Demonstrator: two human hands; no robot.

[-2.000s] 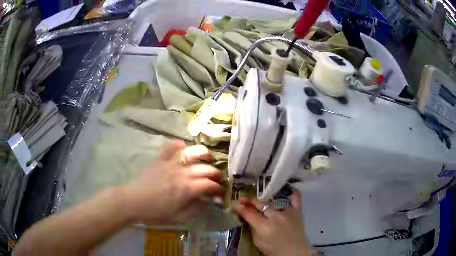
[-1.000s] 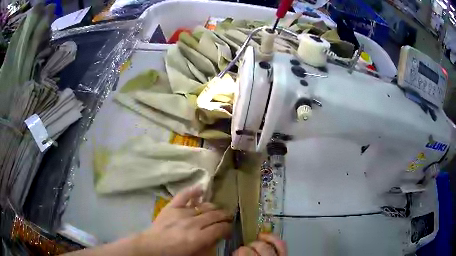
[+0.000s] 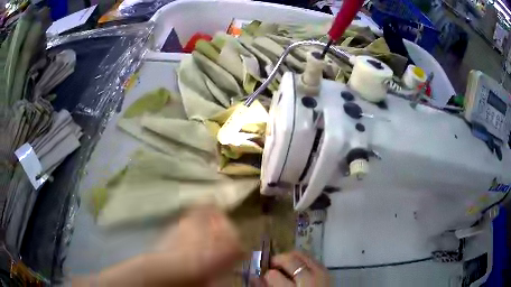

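Note:
A pale grey-green garment panel lies left of the needle area. A darker olive strip runs from under the white sewing machine head toward me. My left hand is strongly blurred over the panel's near edge; its fingers cannot be made out. My right hand, with a ring and cut off by the bottom edge, has curled fingers at the strip's near end. A small shiny metal thing shows between the hands. The head hides the needle and presser foot.
Folded olive pieces heap behind the head and into a white tub. A glowing lamp hangs beside the head. A tagged cloth bundle lies far left on plastic sheeting. A control panel stands right.
The machine first shifts lower in view, then partly back, as the view moves. My hands moved from beside the needle toward me, and the head no longer stands right above my fingers.

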